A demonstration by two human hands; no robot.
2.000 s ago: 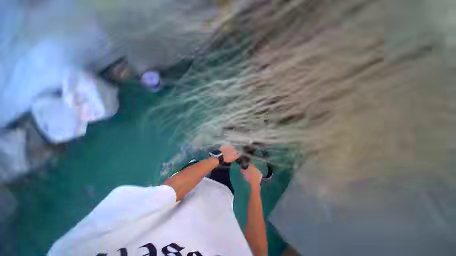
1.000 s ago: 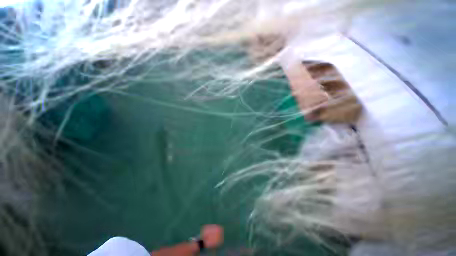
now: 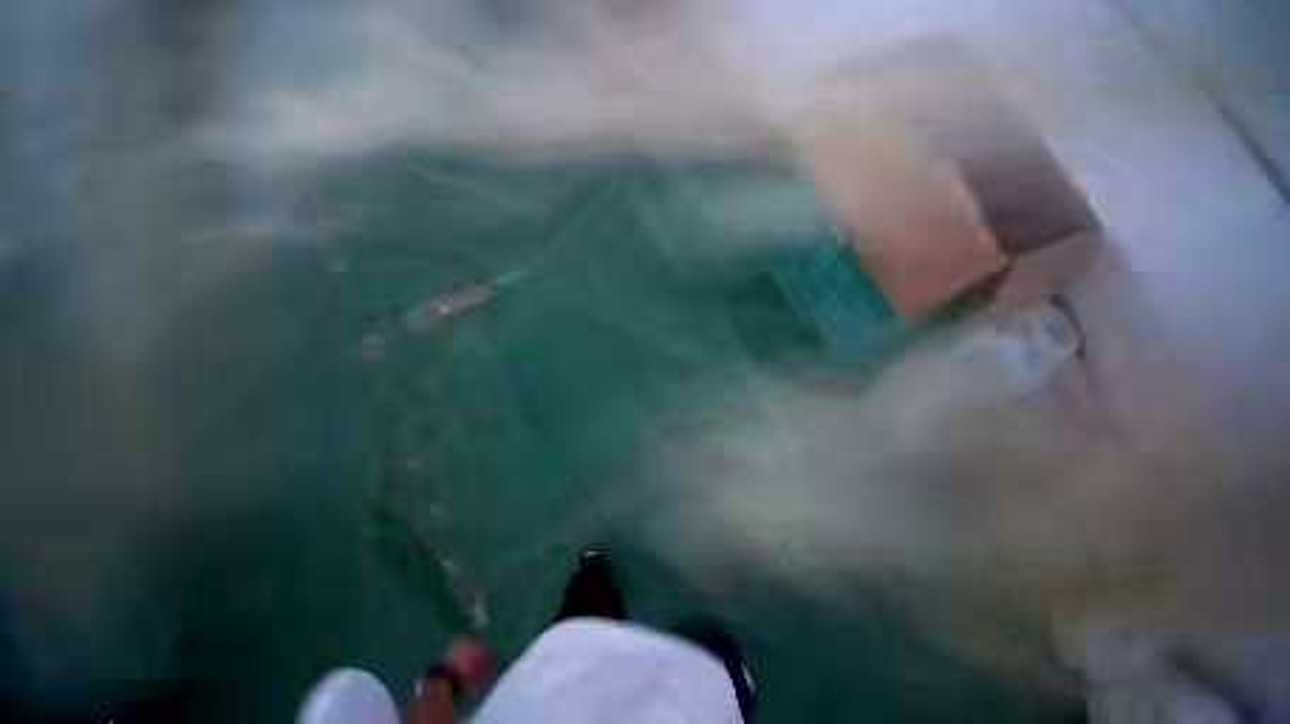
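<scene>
My left hand [image 3: 470,662] is small and blurred at the bottom edge, beside my white shirt, with a dark band at the wrist. Its fingers cannot be made out, and nothing shows clearly in it. My right hand is not in view. An open brown carton [image 3: 905,219] lies nearest ahead on the right, its dark inside showing. A green mesh-sided crate [image 3: 842,297] sits against its left side. A whitish clear plastic item [image 3: 1040,340] lies just below the carton.
The green floor [image 3: 594,368] spreads ahead, with faint worn marks on it. My dark shoe [image 3: 591,587] shows in front of the shirt. A white surface stands at the upper right. Pale blur hides much of the top, left and lower right.
The view has swung round from the white bags on the left to the carton and crate. Both hands held a black handle earlier; now the handle and my right hand are out of view.
</scene>
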